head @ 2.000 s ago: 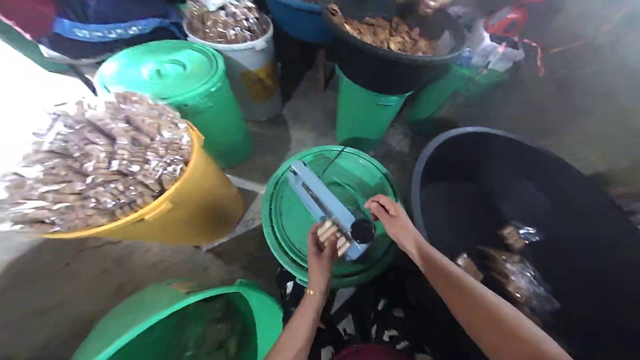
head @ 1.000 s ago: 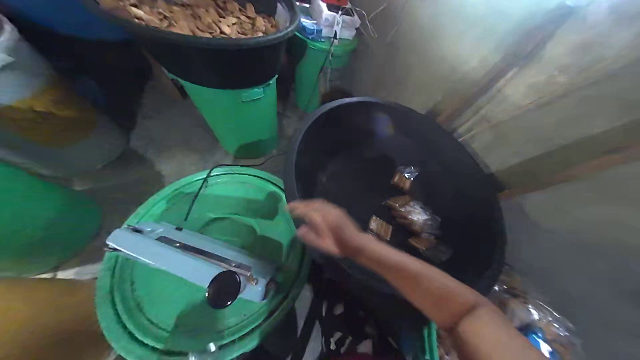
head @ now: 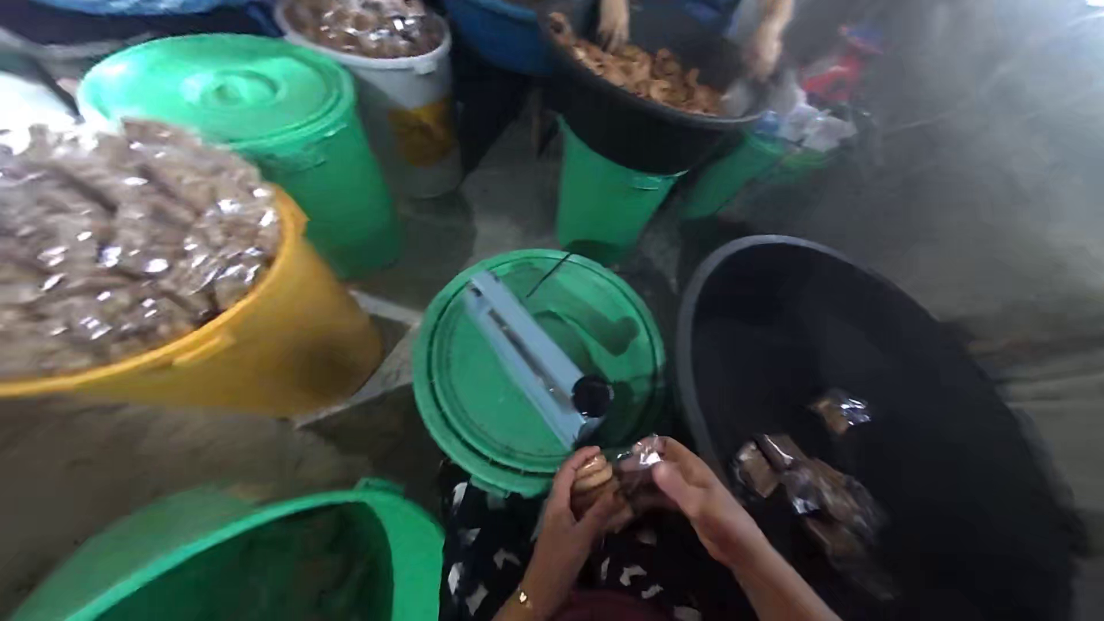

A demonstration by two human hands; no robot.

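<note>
My left hand (head: 573, 509) holds a stack of light brown biscuits or crackers (head: 593, 474) over my lap. Beside it, my right hand (head: 690, 487) pinches a clear plastic bag (head: 640, 457), whose crinkled film reaches toward the biscuits; whether they sit inside it I cannot tell. Just beyond both hands a light blue impulse sealer (head: 526, 354) with a round black press pad (head: 592, 396) lies across a green bucket lid (head: 466, 397). Several filled clear packets (head: 828, 500) rest in the large black tub (head: 716, 259) at my right.
A yellow bucket (head: 319, 354) heaped with packets (head: 129, 250) stands at left, near a lidded green bin (head: 345, 198). An open green bin (head: 414, 552) is at lower left. Ahead, another person's hands (head: 614, 21) are over a black basin (head: 638, 142) of brown pieces (head: 655, 78).
My right hand has come from beside the black tub to my lap, where it now holds clear plastic. My left hand, out of view one second ago, is visible again. The view has swung back left.
</note>
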